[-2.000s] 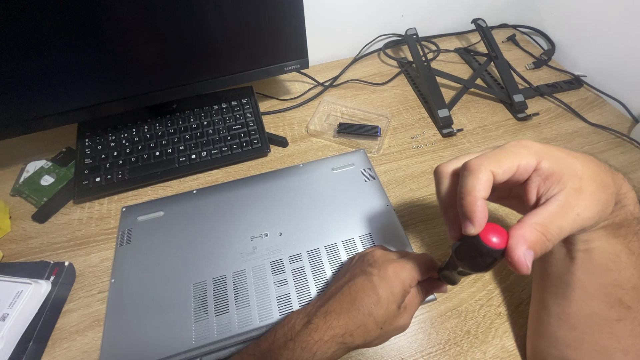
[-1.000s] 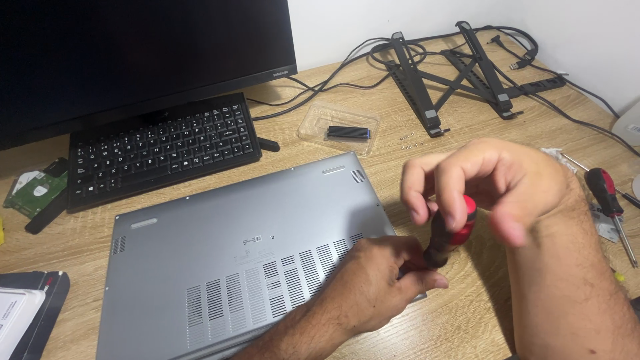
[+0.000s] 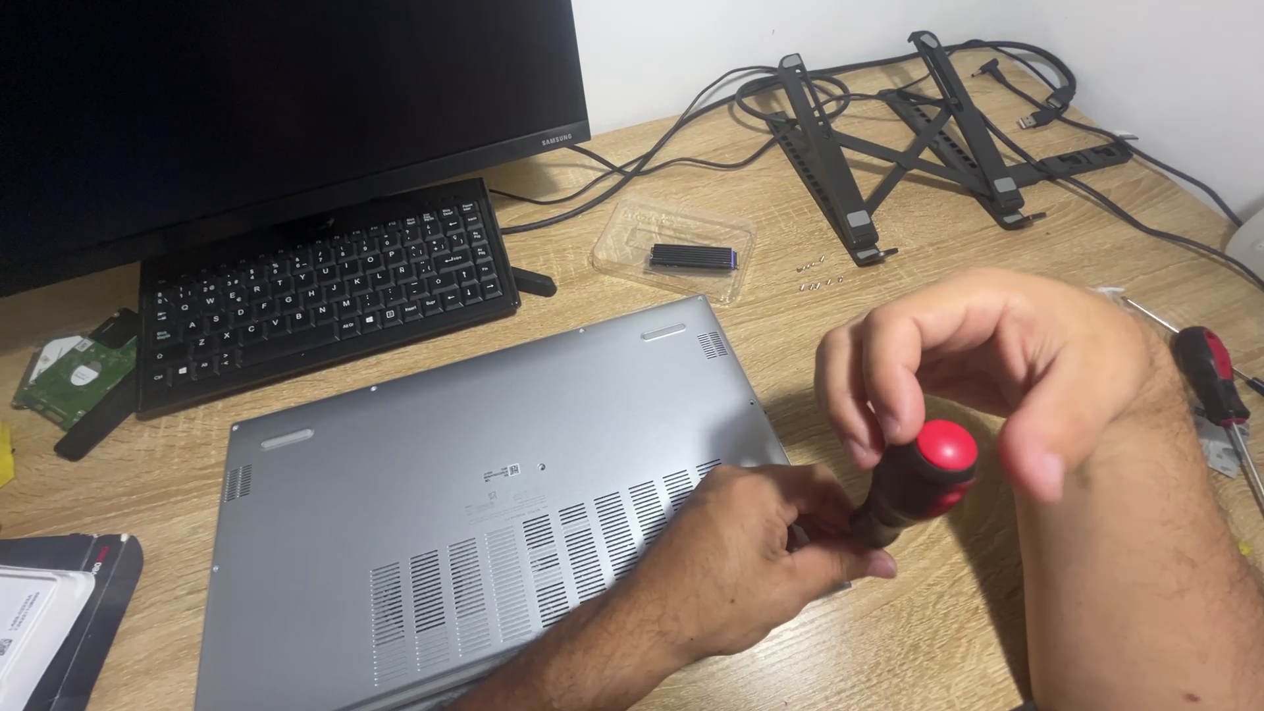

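A grey laptop point(image 3: 444, 434) lies bottom side up on the wooden desk, its vents facing me. Over its right edge, my left hand point(image 3: 741, 553) pinches the lower part of a screwdriver point(image 3: 913, 484) with a black and red handle. The handle tilts up toward the camera; the blade and tip are hidden behind my fingers. My right hand point(image 3: 978, 355) is at the handle's top, fingers curled and thumb apart; one fingertip is at or very near the handle's edge. Several small screws point(image 3: 820, 284) lie on the desk beyond the laptop's right corner.
Behind the laptop are a black keyboard point(image 3: 326, 291), a monitor point(image 3: 296, 128) and a clear plastic tray point(image 3: 617, 247) holding a black finned heatsink point(image 3: 693, 258). A folding black stand point(image 3: 908, 148) sits among cables. Another screwdriver point(image 3: 1210, 375) is at right, a green circuit board point(image 3: 84, 380) at left.
My right hand's fingers have opened from their grip on the screwdriver handle of two seconds ago. My left hand stays at the laptop's right edge.
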